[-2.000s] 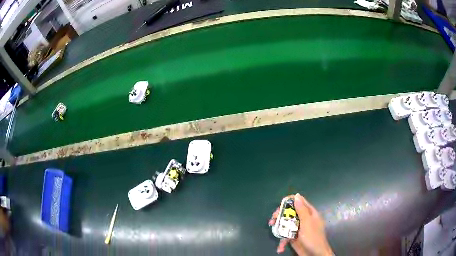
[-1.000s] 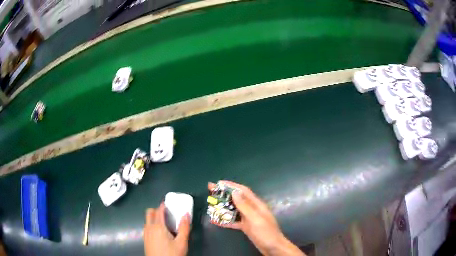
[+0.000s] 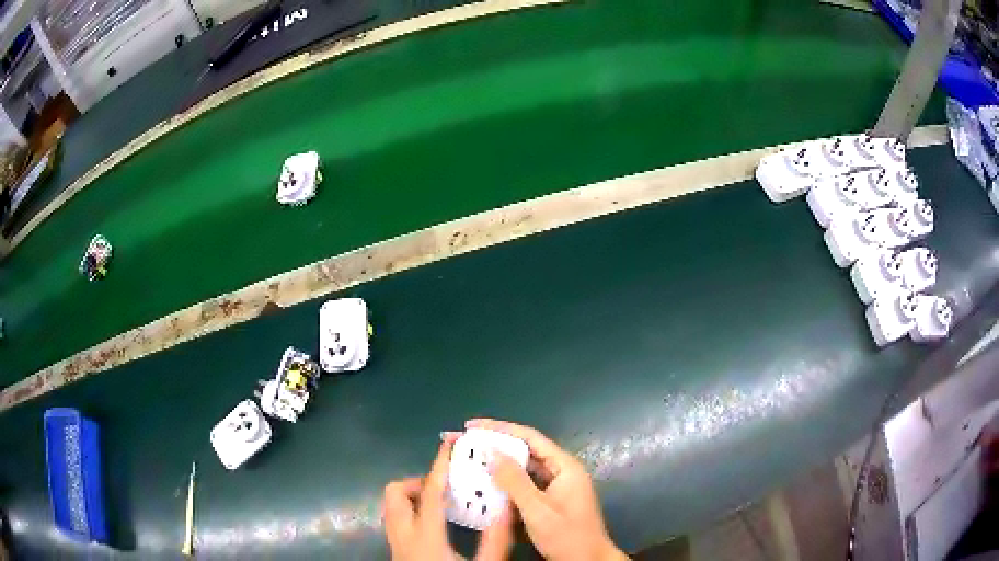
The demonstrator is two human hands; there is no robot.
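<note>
A white adapter (image 3: pixel 473 479) with dark outlet slots facing up is held between both hands, low in the middle of the view. My left hand (image 3: pixel 425 515) grips its left side and lower edge. My right hand (image 3: pixel 557 493) holds its right side, with the thumb on the slotted face. No coloured inner parts of this adapter show; its underside is hidden.
Left of centre lie a white unit (image 3: pixel 345 334), an open unit with a yellow part (image 3: pixel 291 384) and another white unit (image 3: pixel 241 434). A tan stick (image 3: pixel 190 510) and blue tray (image 3: pixel 73 473) lie left. Rows of finished adapters (image 3: pixel 860 236) stand right. The green belt (image 3: pixel 471 121) carries two units.
The white cover in my left hand and the open unit in my right hand are now together as one white block. The hands have come together around it.
</note>
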